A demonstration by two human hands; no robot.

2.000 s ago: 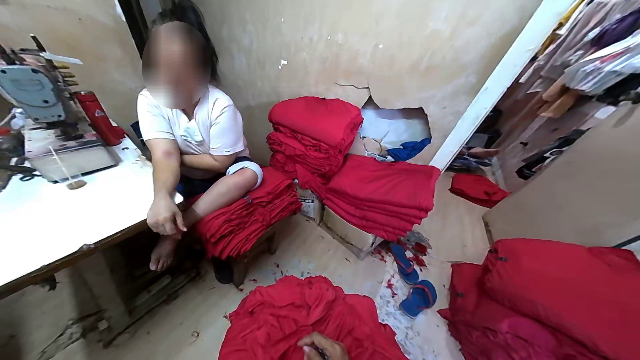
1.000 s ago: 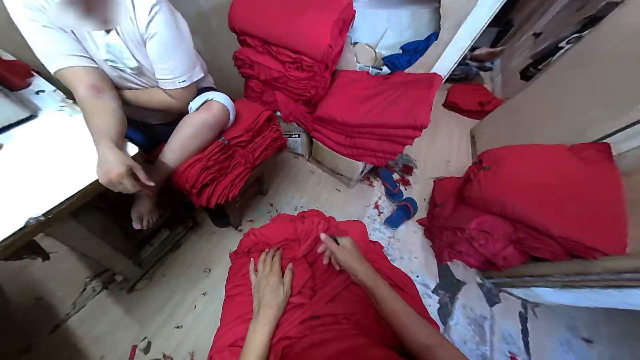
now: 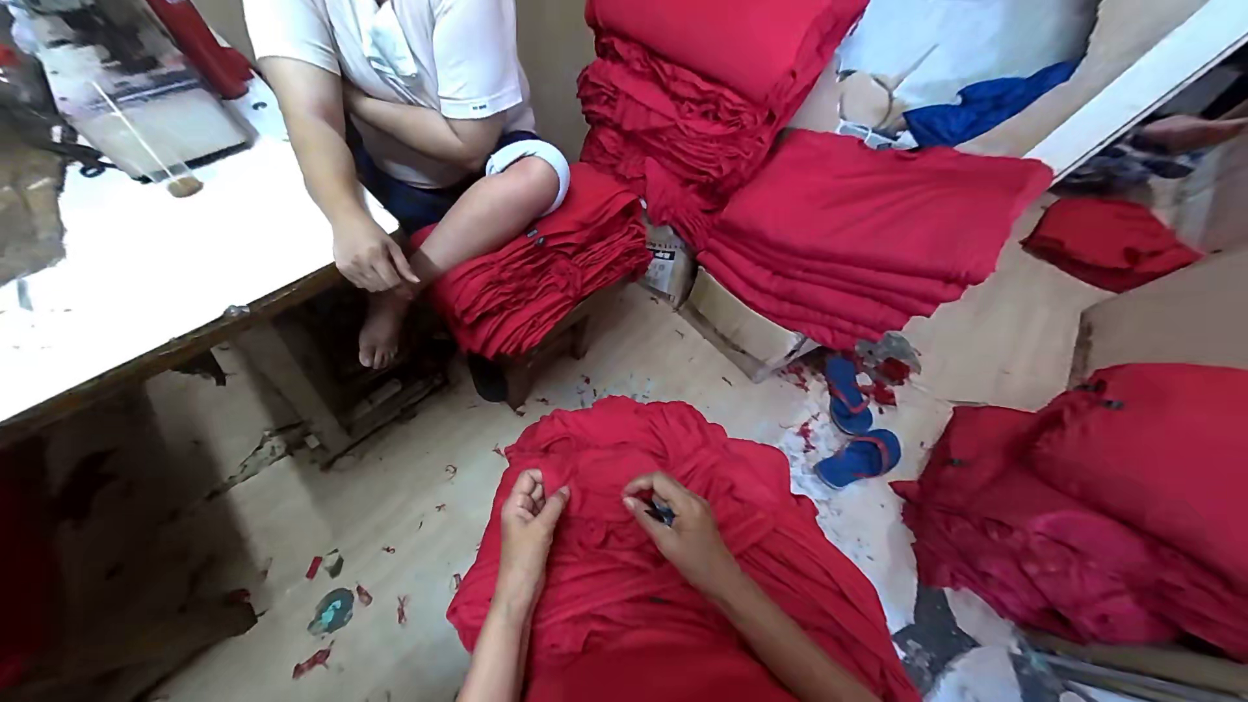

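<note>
A large heap of red fabric (image 3: 643, 585) lies in front of me, at the bottom middle of the view. On its left part, my left hand (image 3: 531, 507) has its fingers curled and thumb up, pinching a bit of the red cloth. My right hand (image 3: 678, 522) is a short way to the right, over the same heap, closed around a small dark tool (image 3: 660, 510); its kind is too small to tell. The two hands are apart, with red folds between them.
A person (image 3: 429, 107) sits at the left beside a white table (image 3: 166, 283) with a sewing machine (image 3: 136, 97). Stacks of folded red cloth (image 3: 858, 224) stand ahead; another red pile (image 3: 1121, 507) lies at right. Blue slippers (image 3: 858, 456) and scraps are on the floor.
My left hand was spread flat on the red cloth one second ago; now its fingers are curled. It has moved nearer the right hand's level. Two seconds ago only one hand showed.
</note>
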